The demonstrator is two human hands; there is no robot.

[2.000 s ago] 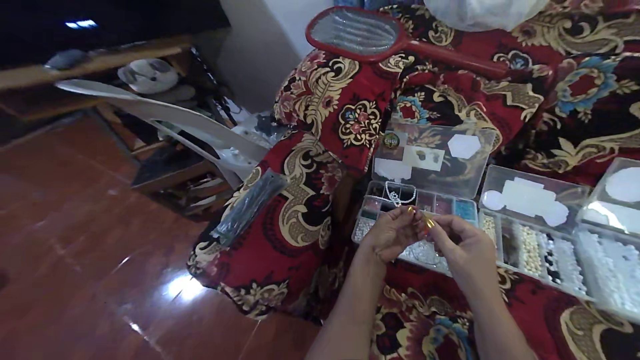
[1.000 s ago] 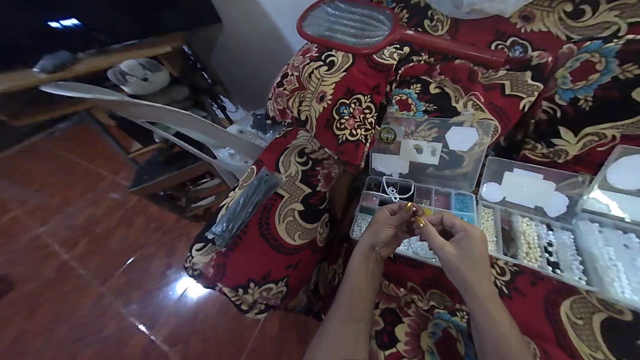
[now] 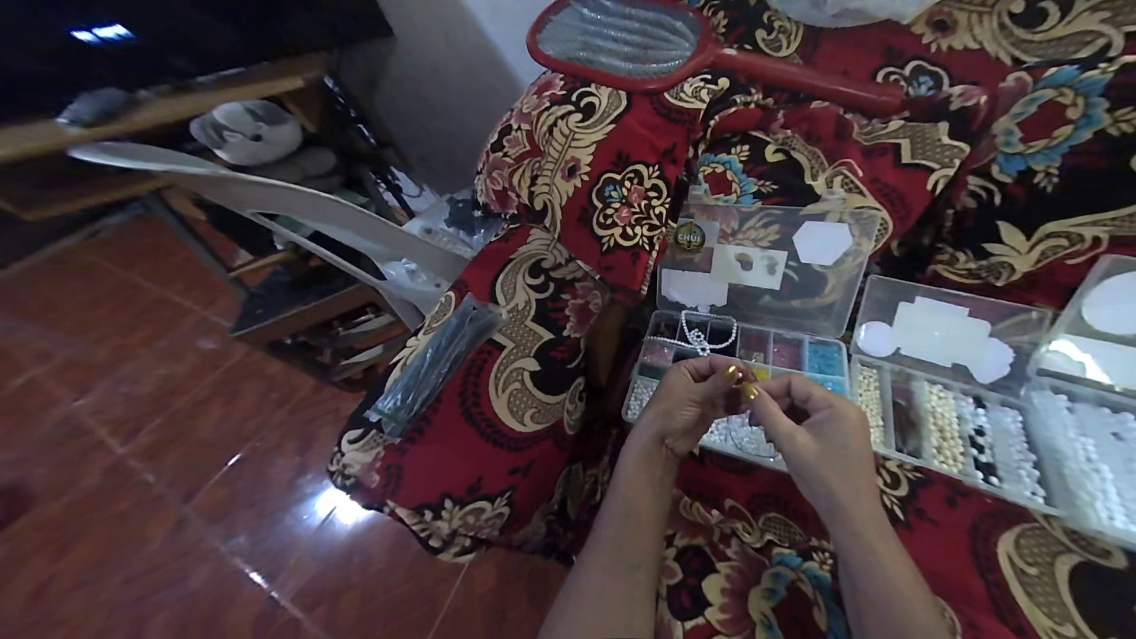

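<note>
My left hand (image 3: 688,404) and my right hand (image 3: 812,426) meet fingertip to fingertip above an open clear plastic bead box (image 3: 635,382). The thumbs and forefingers are pinched close together, with gold polish on the nails. Whatever lies between them is too small to make out; a thin thread or wire seems to loop beneath, over the clear beads (image 3: 741,437). A string of small white beads (image 3: 710,342) rests across the box's rear compartments. Turquoise beads (image 3: 827,358) fill a compartment at its right. My hands hide part of the box.
Two more open bead boxes, one with cream and black beads (image 3: 945,426) and one with white beads (image 3: 1096,461), stand to the right on the patterned sofa cover (image 3: 958,550). A red electric swatter (image 3: 621,40) lies behind. A plastic packet (image 3: 439,364) rests left, beside a plastic chair (image 3: 293,200).
</note>
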